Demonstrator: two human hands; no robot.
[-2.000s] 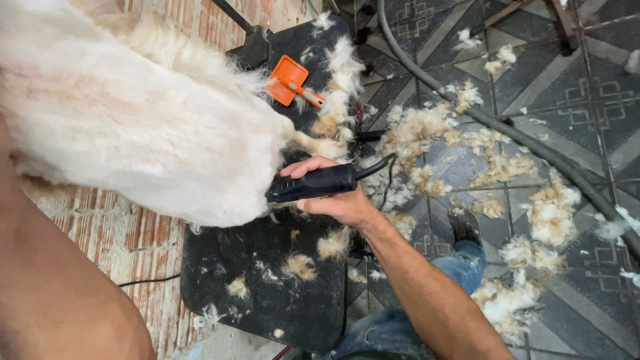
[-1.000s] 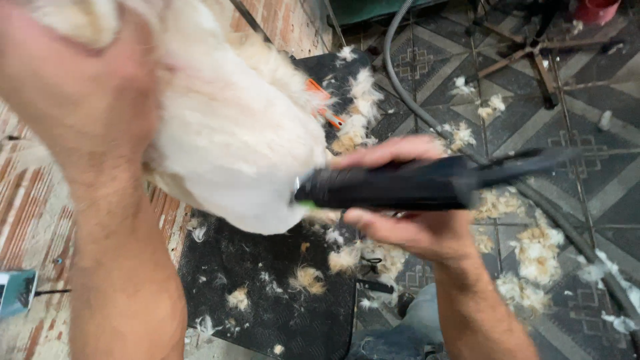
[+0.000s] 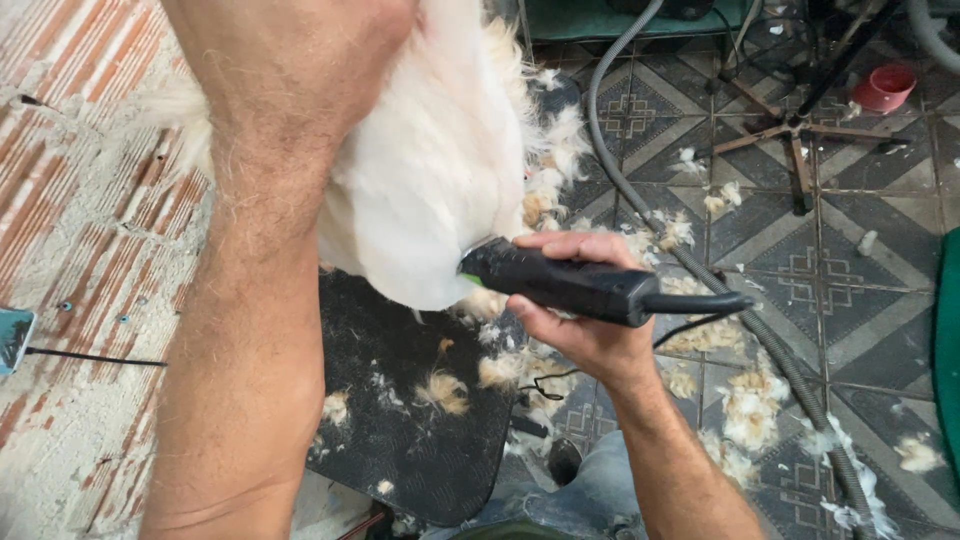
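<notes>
My right hand [image 3: 592, 322] holds black electric clippers [image 3: 562, 281], with the cord trailing right. Their blade touches the lower right side of the white-furred animal [image 3: 442, 165], whose coat looks closely cut there and longer and cream-coloured along its right edge. At the top, my left hand [image 3: 337, 45] lies against the animal's upper left side; its fingers are hidden, so its grip does not show. Beneath the animal is a black textured grooming table top [image 3: 420, 450], strewn with cut tufts of fur [image 3: 444, 391].
A grey corrugated hose [image 3: 682, 255] runs across the tiled floor, which has fur clumps [image 3: 754, 405] on it. A stand with a star base [image 3: 795, 127] and a red bowl [image 3: 885, 86] are at the upper right. To the left is a brick wall [image 3: 97, 225].
My left hand and forearm have come into view from the left and now reach up beside the animal. The orange slicker brush seen earlier is now nearly all hidden behind the animal and fur.
</notes>
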